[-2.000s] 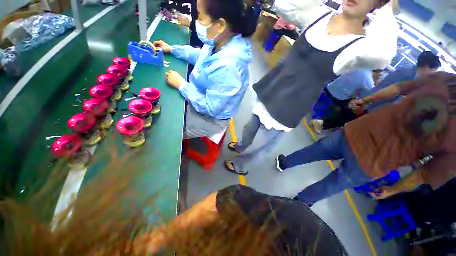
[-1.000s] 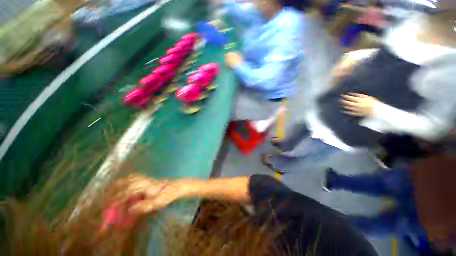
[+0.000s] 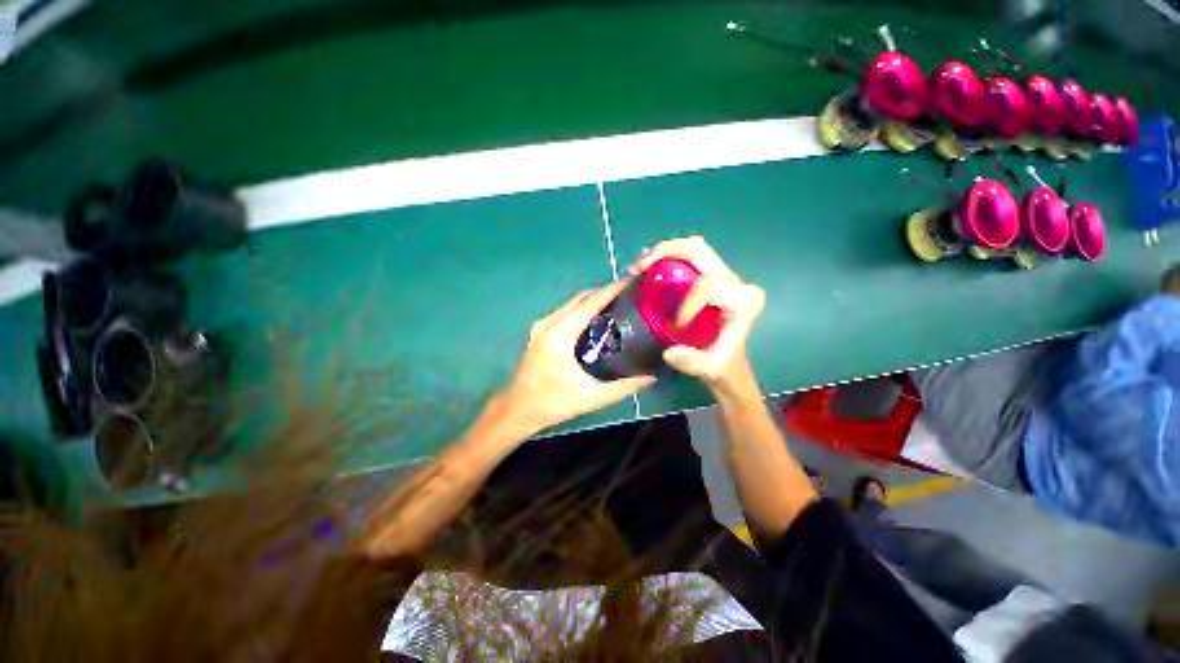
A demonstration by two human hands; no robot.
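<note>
A black housing [image 3: 629,339] with a magenta cup [image 3: 673,301] at its right end is held above the green bench near its front edge. The housing's open left end shows small dark and whitish details inside. My left hand [image 3: 559,364] is closed around the housing's left part. My right hand [image 3: 720,311] grips the magenta cup end, with fingers over its face. Whether any yellow base sits inside the housing is hidden.
Two rows of magenta-cupped core units [image 3: 990,215] with yellow bases and loose wires stand at right. Open black housings [image 3: 124,365] are grouped at left. A white strip [image 3: 518,166] crosses the bench. A blue fixture [image 3: 1150,175] and a person's blue sleeve [image 3: 1113,402] are at far right.
The view has swung from the right side to the bench in front. Both hands now show, on a black housing with a magenta cup; a second ago one hand showed, blurred, at something magenta.
</note>
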